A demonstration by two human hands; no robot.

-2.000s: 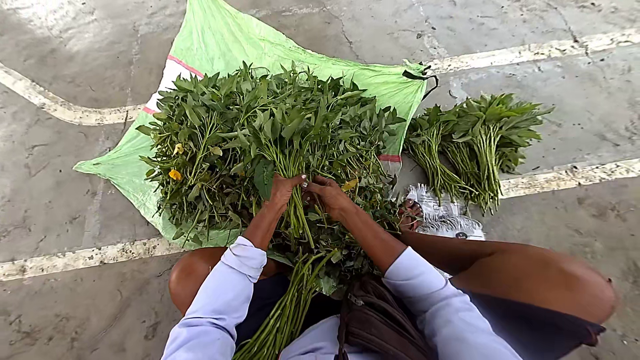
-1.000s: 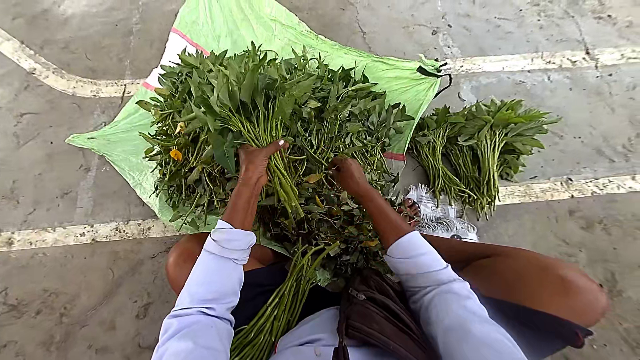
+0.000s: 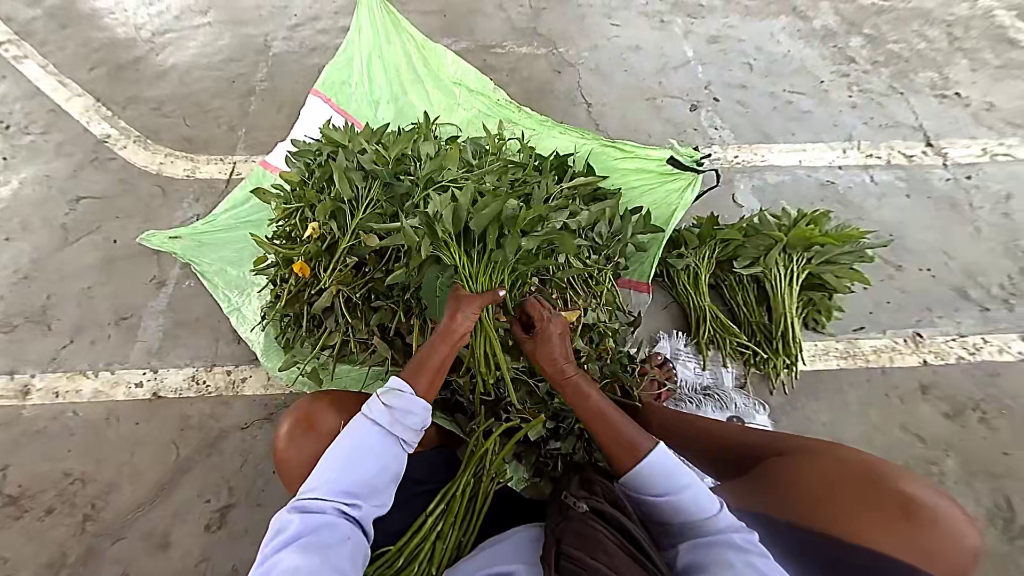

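Observation:
My left hand (image 3: 470, 310) is closed around the stems of a bunch of leafy greens (image 3: 482, 264), whose leaves point away from me. Just right of those stems is my right hand (image 3: 544, 332), its fingers bent among the greens; whether it pinches a stem cannot be told. Beneath both hands spreads a large heap of leafy greens (image 3: 344, 248) with a few yellow leaves. Long bare green stems (image 3: 460, 504) lie across my lap, below the hands.
The heap rests on a green woven sack (image 3: 448, 88) spread on the concrete floor. At right lie bundled greens (image 3: 780, 280), beside a frayed white woven sheet (image 3: 704, 380). A dark bag (image 3: 600, 528) sits at my waist, between my bent legs.
My right hand has come back beside the bunch; one second ago it was farther right over the heap. My left hand keeps its hold on the stems.

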